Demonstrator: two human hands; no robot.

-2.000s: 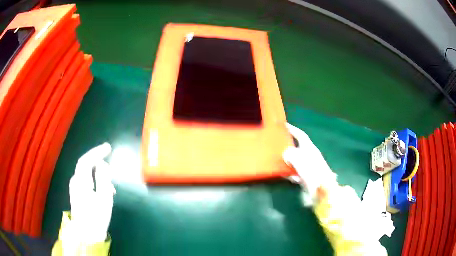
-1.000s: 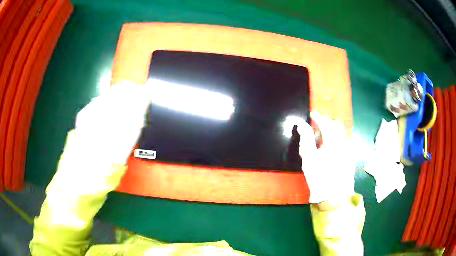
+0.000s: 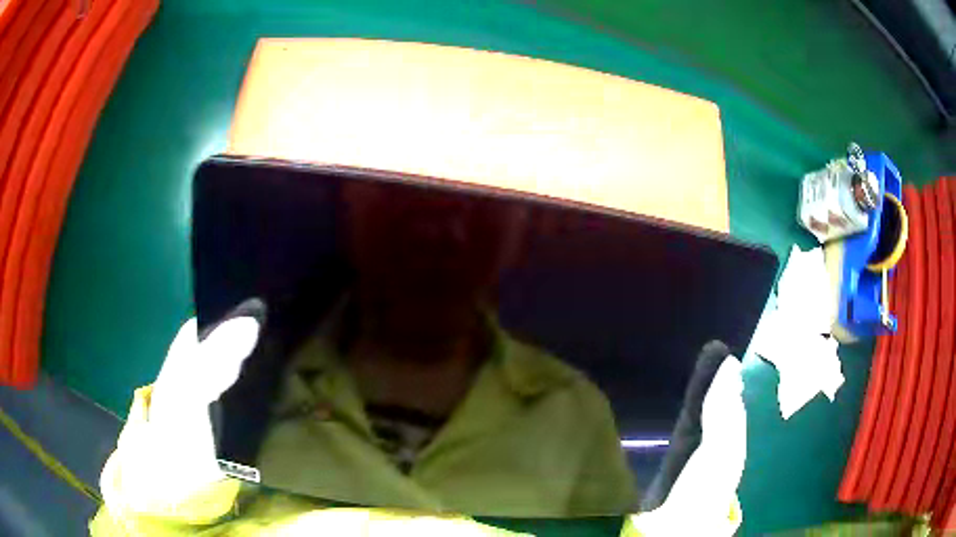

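A tablet [image 3: 472,336] is held up close to me, its glossy black screen facing me and reflecting a yellow smock. A small white label [image 3: 239,472] is at its lower left corner. My left hand [image 3: 194,420], in a white glove, grips the left edge with the thumb on the screen. My right hand [image 3: 708,446], also gloved in white, grips the right edge with the thumb on the screen. The fingers behind the tablet are hidden. An orange foam tray [image 3: 482,110] lies behind the tablet, which covers its lower part.
Stacks of orange-red foam trays stand at the left [image 3: 63,157] and right [image 3: 922,336]. Near the right stack are a blue tape dispenser [image 3: 868,278], a whitish container [image 3: 831,201] and crumpled white paper [image 3: 802,336]. All this is on the green worktop [image 3: 136,210].
The tray and tablet came round in front of me. Both hands then lifted the tablet off the tray and towards me; its screen now looks larger.
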